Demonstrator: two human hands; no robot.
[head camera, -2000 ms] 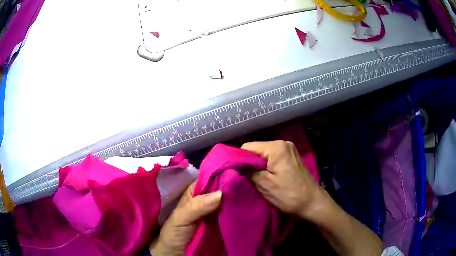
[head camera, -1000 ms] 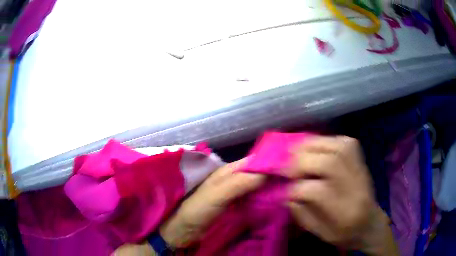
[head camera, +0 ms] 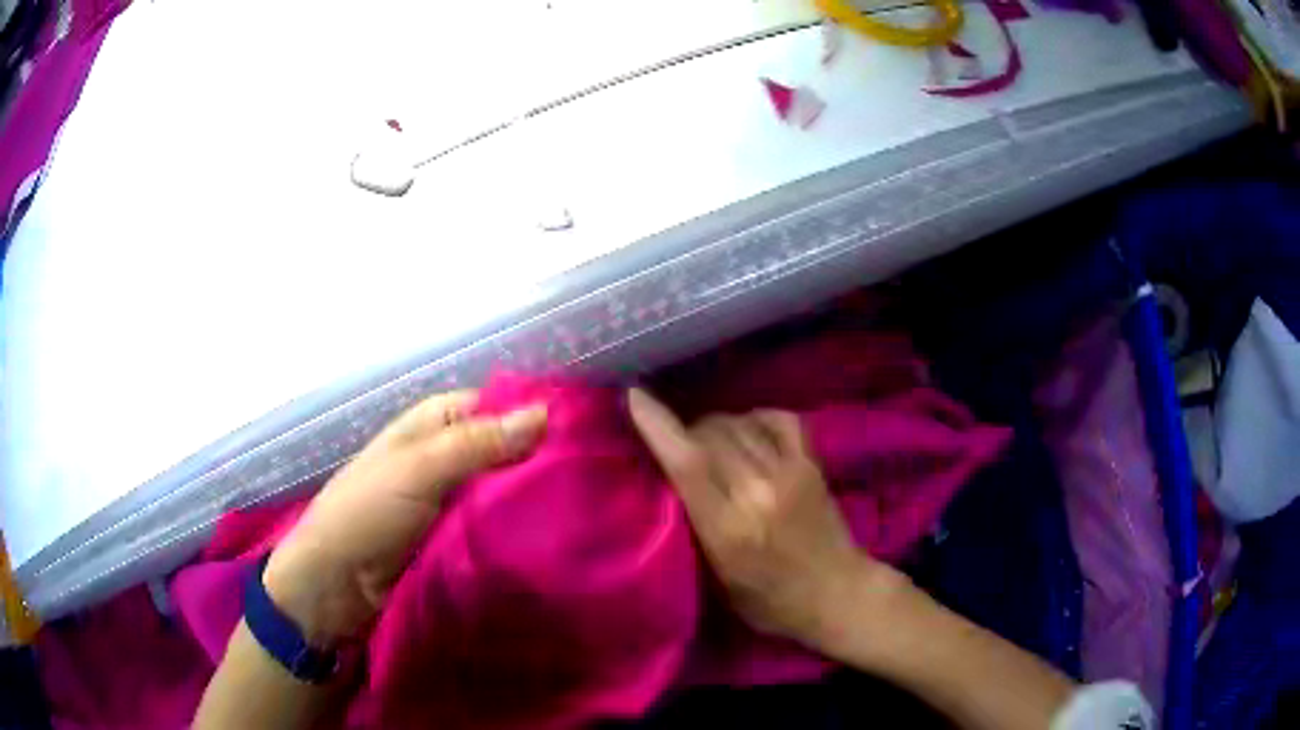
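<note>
The bright magenta-pink garment (head camera: 556, 571) hangs over my lap, bunched below the table's front edge. My left hand (head camera: 414, 478) pinches its upper edge between thumb and fingers, left of centre. My right hand (head camera: 749, 499) lies against the cloth on the right, index finger pointing up along its edge; whether it grips the cloth is unclear. A dark band is on my left wrist. More pink cloth spreads out to the right behind my right hand.
The white table (head camera: 285, 257) has a ruled grey front edge (head camera: 627, 302). A yellow scissor handle (head camera: 895, 20) lies at the top right near small pink scraps (head camera: 784, 103). Dark blue cloth and a blue-edged holder (head camera: 1166, 428) with pinkish fabric are at the right.
My hands have moved apart and my left hand has moved left and up. The pink cloth now spreads wide between them, covering most of the pale piece seen at left before.
</note>
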